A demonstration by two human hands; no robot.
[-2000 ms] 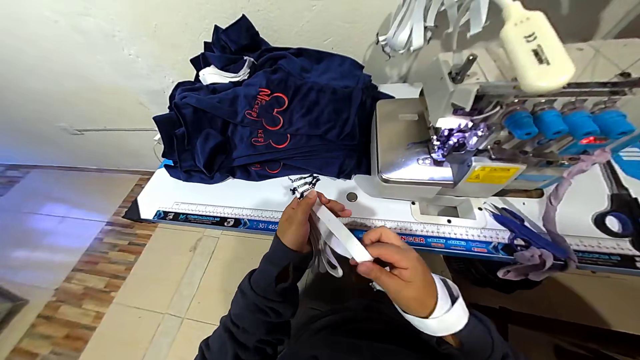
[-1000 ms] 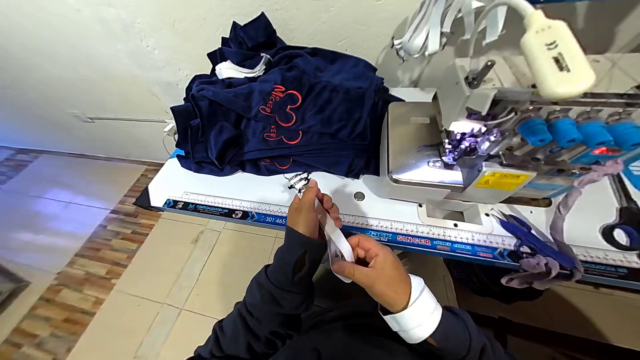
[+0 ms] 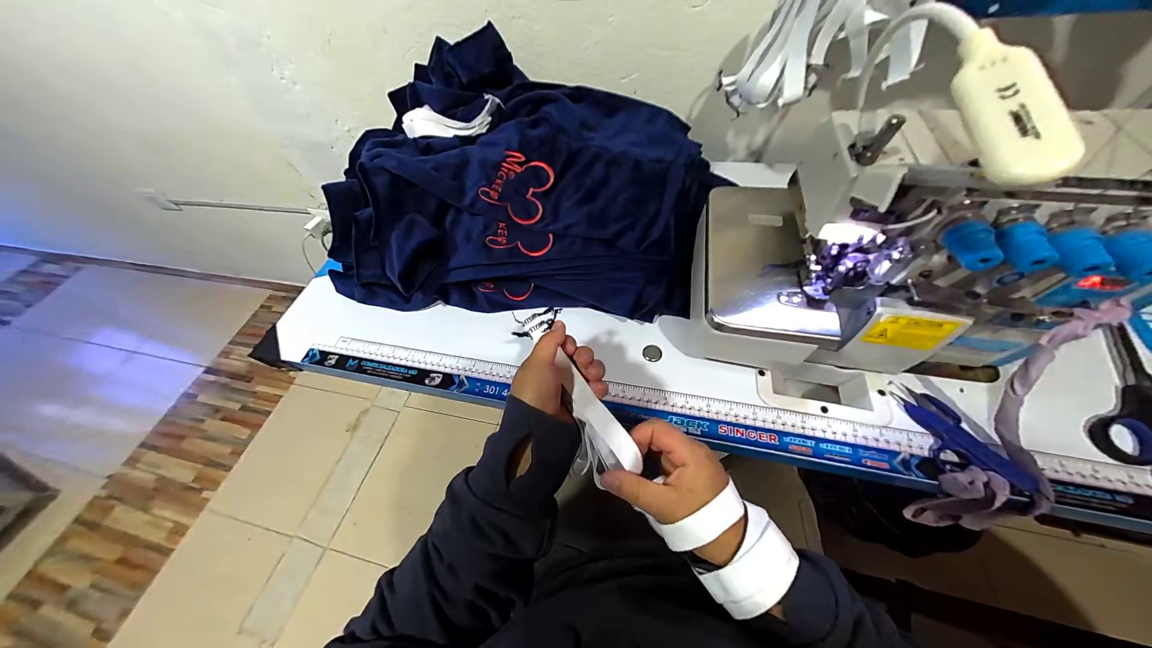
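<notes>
My left hand [image 3: 551, 373] is closed on one end of a bundle of white elastic bands [image 3: 605, 430], just over the table's front edge. Dark thread ends [image 3: 537, 322] stick out past its fingertips. Lower right, my right hand [image 3: 675, 472] pinches the looped end of the bands between thumb and fingers. More white bands [image 3: 751, 560] circle my right wrist and forearm. Behind the hands lies a pile of navy garments [image 3: 594, 198] with red lettering, a white band [image 3: 450, 120] on top.
A serger sewing machine [image 3: 765, 270] with a lit needle area stands at right. Blue thread snips [image 3: 958, 436], a mauve fabric strip [image 3: 1012, 405] and black-handled scissors [image 3: 1125, 414] lie right of it. A ruler tape [image 3: 468, 369] runs along the table edge. White strips [image 3: 783, 54] hang behind.
My right hand has drawn closer to my left, and the band that was stretched between them is now bent into a loop. A white band now sits separately nearer my right hand. The view has shifted.
</notes>
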